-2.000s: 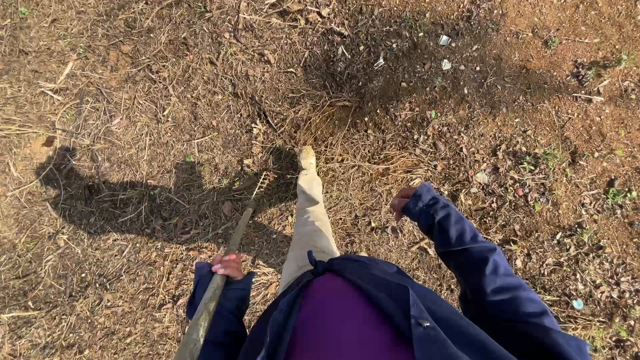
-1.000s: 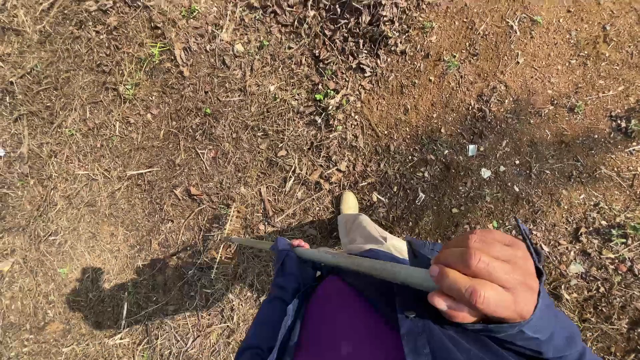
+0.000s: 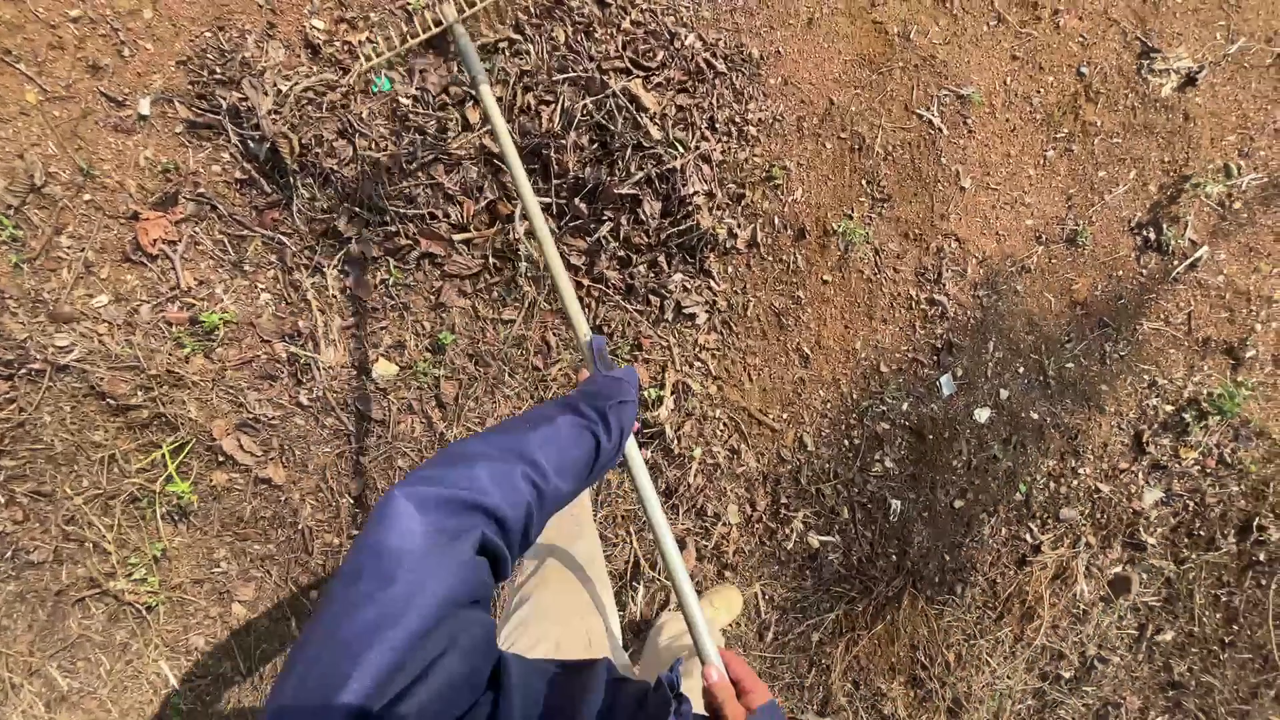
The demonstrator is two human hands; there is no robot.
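Note:
A garden rake (image 3: 535, 215) with a long pale handle runs diagonally from the bottom centre to the top. Its toothed head (image 3: 425, 35) rests over the upper edge of a pile of dry leaves and twigs (image 3: 610, 150). My left hand (image 3: 638, 380) is around the middle of the handle, mostly hidden by the blue sleeve. Near the bottom edge, my right hand (image 3: 735, 685) grips the handle's lower end, its fingers closed around it.
Reddish bare soil (image 3: 900, 110) lies at the upper right. Dry grass and litter (image 3: 100, 500) cover the left side. My shoe (image 3: 720, 606) stands below the handle. A bit of green litter (image 3: 382, 84) lies by the rake head, and small pale scraps (image 3: 947, 385) at the right.
The rake head has swung out to the top of the view, over the leaf pile. My right hand, apart from the handle two seconds ago, now holds its end. The view has shifted.

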